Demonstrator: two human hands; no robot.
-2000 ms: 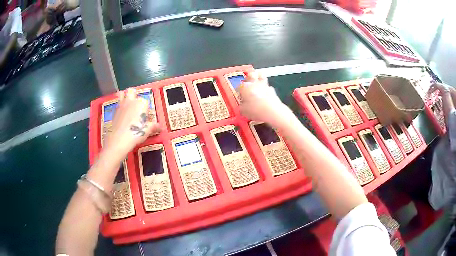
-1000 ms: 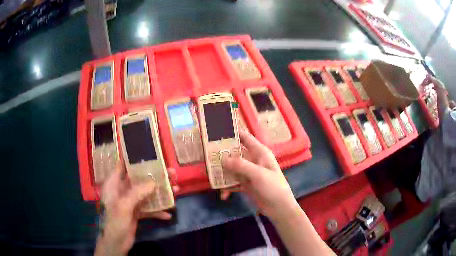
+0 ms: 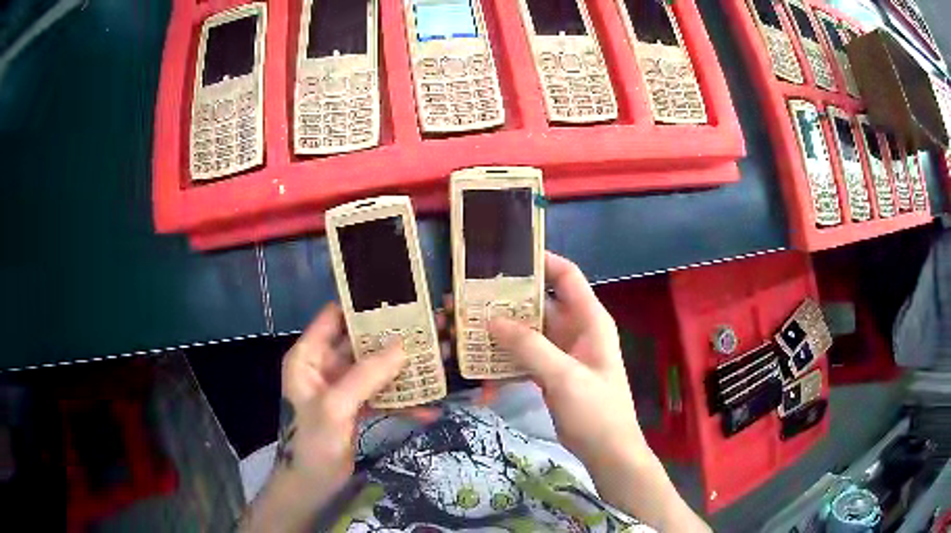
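My left hand (image 3: 339, 380) holds a gold keypad phone (image 3: 383, 302), slightly tilted, its screen dark and my thumb on the upper keys. My right hand (image 3: 568, 359) holds a second gold phone (image 3: 498, 273) upright beside it, screen dark, thumb near the navigation key. A small green-blue mark shows at that phone's upper right edge. Both phones are in front of the near edge of the red foam tray (image 3: 459, 173). The tray's near row holds several gold phones; the middle one (image 3: 455, 68) has a lit white and blue screen, the others are dark. The tray's far row is cut off by the top edge.
A second red tray (image 3: 777, 115) with gold phones lies at the right, with a brown cardboard box (image 3: 895, 89) on it. Lower right, a red tray (image 3: 701, 354) bears black and gold phones or parts and a round silvery item (image 3: 724, 338). The dark green bench edge runs below the trays.
Both hands lifted phones out of the tray and brought them nearer to my body. The view has tilted down, so the trays sit higher in the picture and my printed shirt shows.
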